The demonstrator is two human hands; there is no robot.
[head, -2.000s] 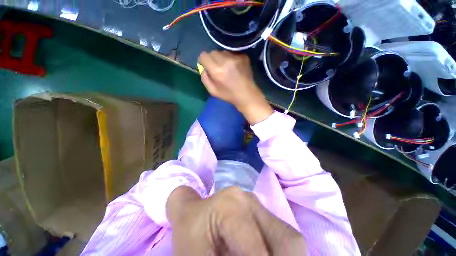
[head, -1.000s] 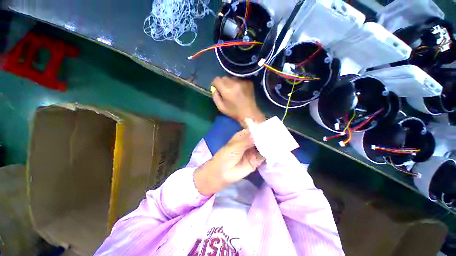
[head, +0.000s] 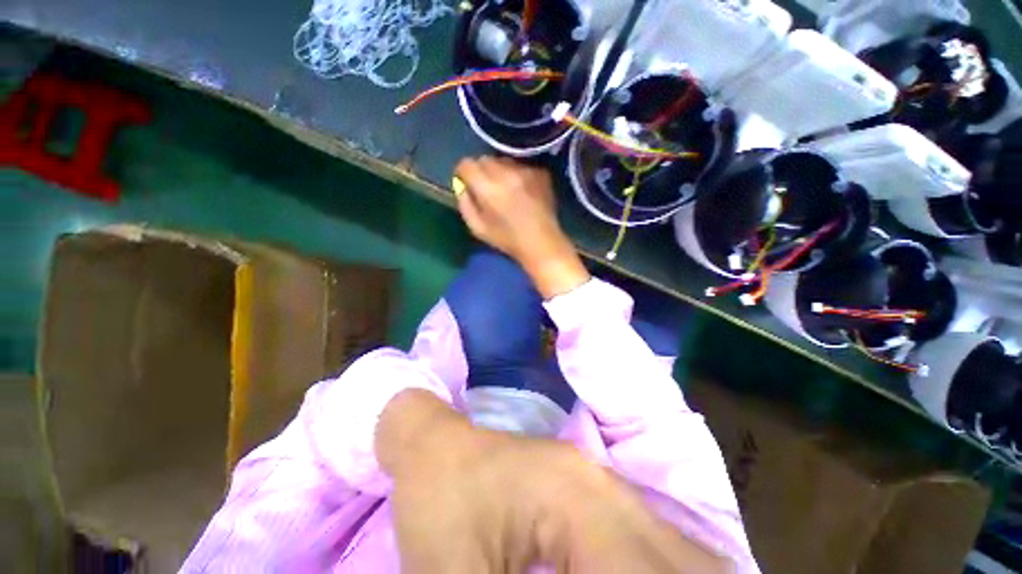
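Observation:
My right hand (head: 508,210) is curled at the bench's near edge, a yellow band on one finger; nothing shows in it. My left hand (head: 527,493) is large and close to the camera at the bottom, cut off by the edge; its fingertips and anything in them are hidden. Just beyond my right hand stands a white camera housing with a black inner shell (head: 493,107), red and orange wires hanging out. Another black shell in a white housing (head: 597,168) is beside it, with yellow and red wires.
More white-and-black housings (head: 875,294) line the bench to the right. A tangled white stringy pile (head: 361,34) lies on the bench (head: 224,51) at the top. A large open carton (head: 286,348) stands left of my lap, a red stool (head: 79,129) beyond. Another carton (head: 824,482) is at lower right.
My left hand held a white slip over my right wrist one second ago; it has moved back close to the camera and the slip is out of sight. My right hand stays at the bench edge.

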